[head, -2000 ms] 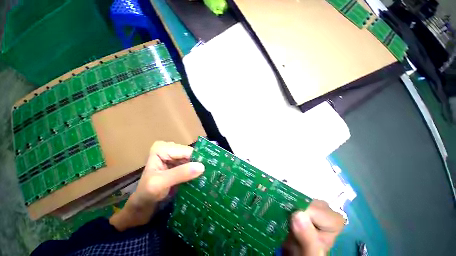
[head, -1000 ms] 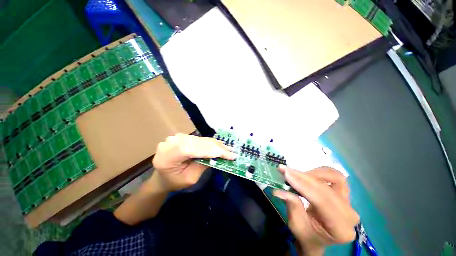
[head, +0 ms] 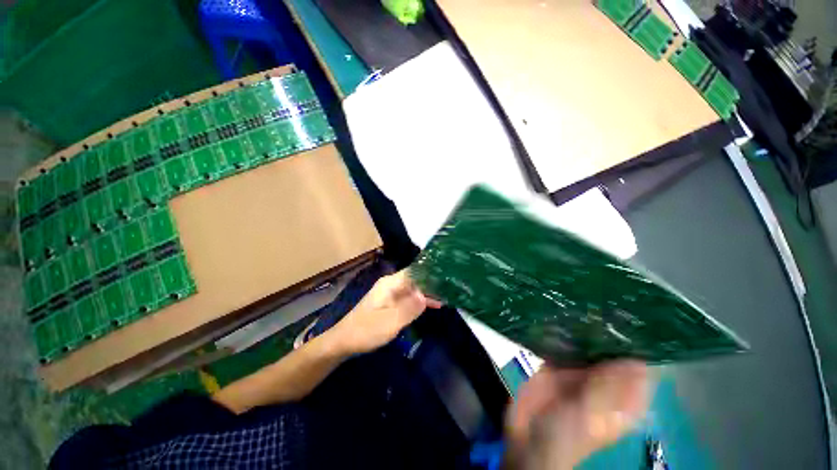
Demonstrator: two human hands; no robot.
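A green circuit board panel (head: 560,289) is in front of me over the white pad (head: 427,128), blurred by motion, with a flat face with white print towards me. My left hand (head: 399,303) holds its left corner, with most fingers hidden. My right hand (head: 583,413) is blurred and holds its near lower edge. At left, rows of green panels (head: 101,216) lie on a tan cardboard sheet (head: 275,216) on a low stack.
A tan sheet (head: 587,101) with green panels (head: 679,60) at its far right lies on dark matting. A small tool (head: 655,452) is near my right hand. A blue stool (head: 240,37) and a yellow-green item (head: 404,9) are at the back.
The panel was flat-faced to me, then nearly edge-on with components showing. Now it is turned with its printed face showing, and has moved up and right with my right hand.
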